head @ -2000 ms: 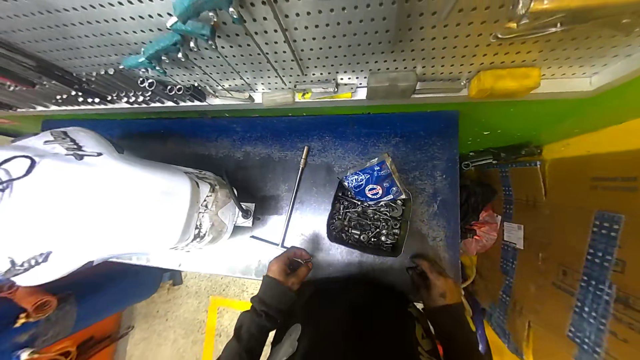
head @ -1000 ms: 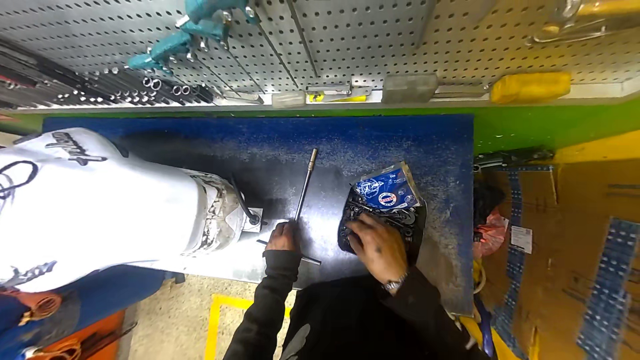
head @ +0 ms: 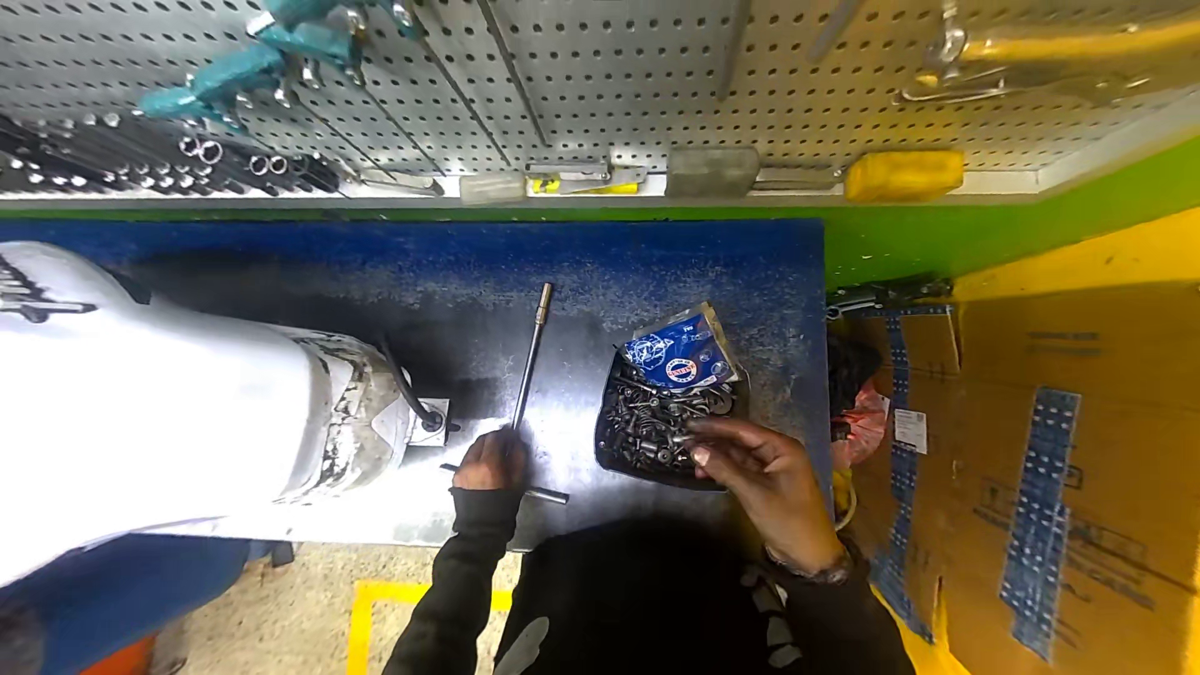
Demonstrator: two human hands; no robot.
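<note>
A long metal T-handle wrench [head: 532,361] lies on the dark worn workbench, its socket end pointing to the pegboard. My left hand [head: 491,459] is closed over it where the shaft meets the crossbar. To the right stands a black tray [head: 609,457] full of small bolts, screws and other metal hardware [head: 652,422]. A blue printed packet [head: 682,352] rests on the tray's back part. My right hand [head: 764,473] is over the tray's front right corner, thumb and fingertips close together; whether a small part is between them cannot be told.
A large white motorcycle part [head: 169,403] takes up the bench's left side. Behind the bench [head: 750,281] are a pegboard [head: 600,84] with hanging tools and a ledge with wrenches and a yellow block [head: 905,176]. Cardboard [head: 1106,450] stands at the right.
My left hand, earlier at the bench's front edge, is now on the T-handle wrench. My right hand went from the bench's right side into the tray, then back toward its front right corner.
</note>
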